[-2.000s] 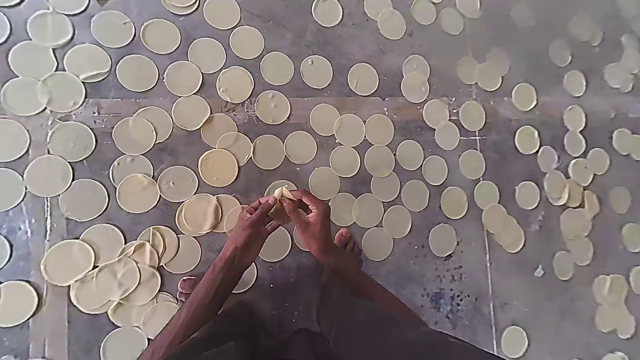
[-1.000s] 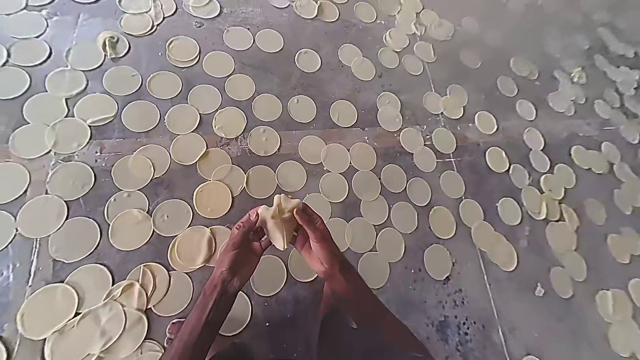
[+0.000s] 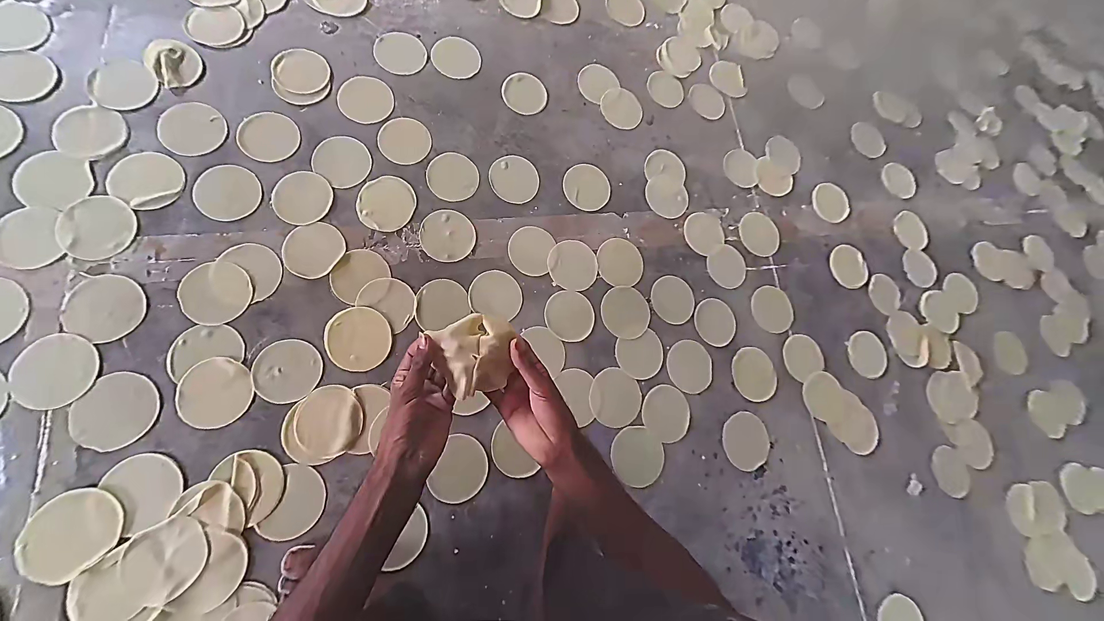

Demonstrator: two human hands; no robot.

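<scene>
A crumpled, partly folded sheet of thin pale dough (image 3: 472, 355) is held up between both hands over the floor. My left hand (image 3: 420, 405) pinches its left edge, thumb on top. On its right edge my right hand (image 3: 536, 401) has a similar grip, fingers underneath. Flat round dough discs lie on the floor around and below the hands; a yellower disc (image 3: 358, 339) is just left of the held piece, and a folded-over disc (image 3: 328, 421) overlaps others near my left wrist.
Many thin discs cover the grey floor (image 3: 733, 552), single or overlapping. A loose heap of discs (image 3: 164, 561) lies at lower left. A crumpled piece (image 3: 172, 64) rests on a disc at upper left. Part of a bare foot (image 3: 297, 565) shows beside my left forearm.
Two seconds ago the hands were close together around a small, bunched piece; now they are farther apart and the dough between them is spread wider. The view has shifted toward the floor ahead.
</scene>
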